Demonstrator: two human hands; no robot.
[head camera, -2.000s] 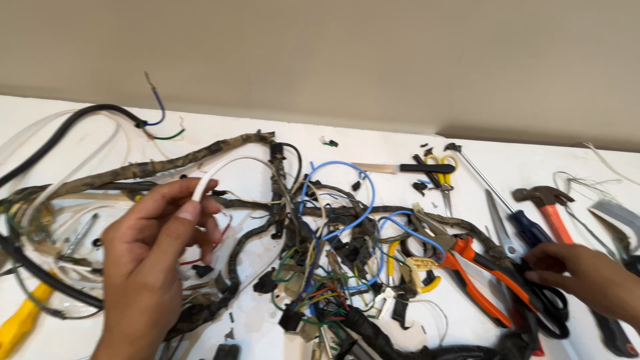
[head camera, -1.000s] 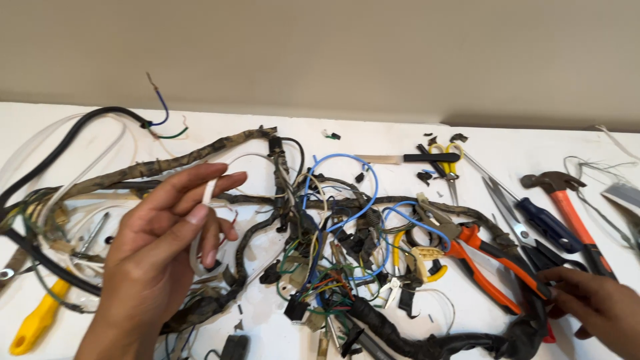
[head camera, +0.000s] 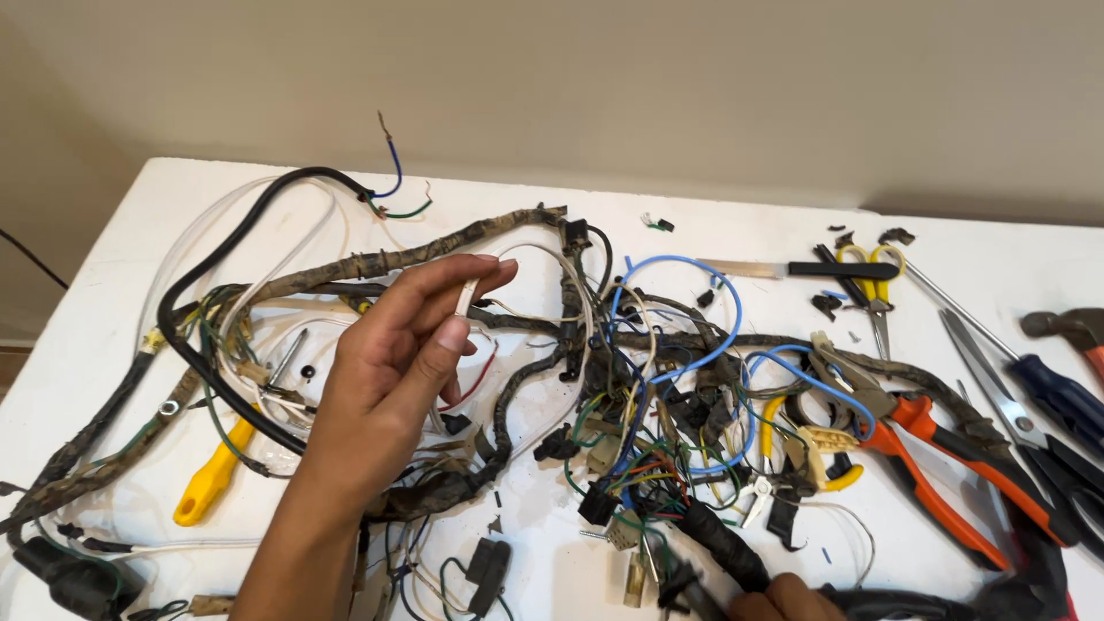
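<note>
My left hand (head camera: 397, 362) holds the end of a white cable (head camera: 467, 297) between thumb and fingers, above a wiring harness (head camera: 319, 272) wrapped in worn tape. At the bottom edge my right hand (head camera: 785, 599) is partly cut off, its fingers curled at a black taped bundle (head camera: 720, 543); its grip cannot be made out. Between the hands lie loose colored wires and connectors (head camera: 597, 502). A blue wire (head camera: 737, 302) loops behind them. Orange-handled pliers (head camera: 931, 483) rest on the harness to the right.
Scissors with yellow handles (head camera: 878, 289), a black-handled knife (head camera: 841, 270), a blue screwdriver (head camera: 1056, 392), large black-handled scissors (head camera: 1026, 423) and a hammer (head camera: 1065, 325) lie at the right. A yellow-handled screwdriver (head camera: 216, 483) lies at the left, and the white table (head camera: 742, 220) meets a wall behind.
My right hand has moved from beside the handles of the orange pliers and black scissors to the black taped bundle. My left hand still holds the white cable. The view has shifted.
</note>
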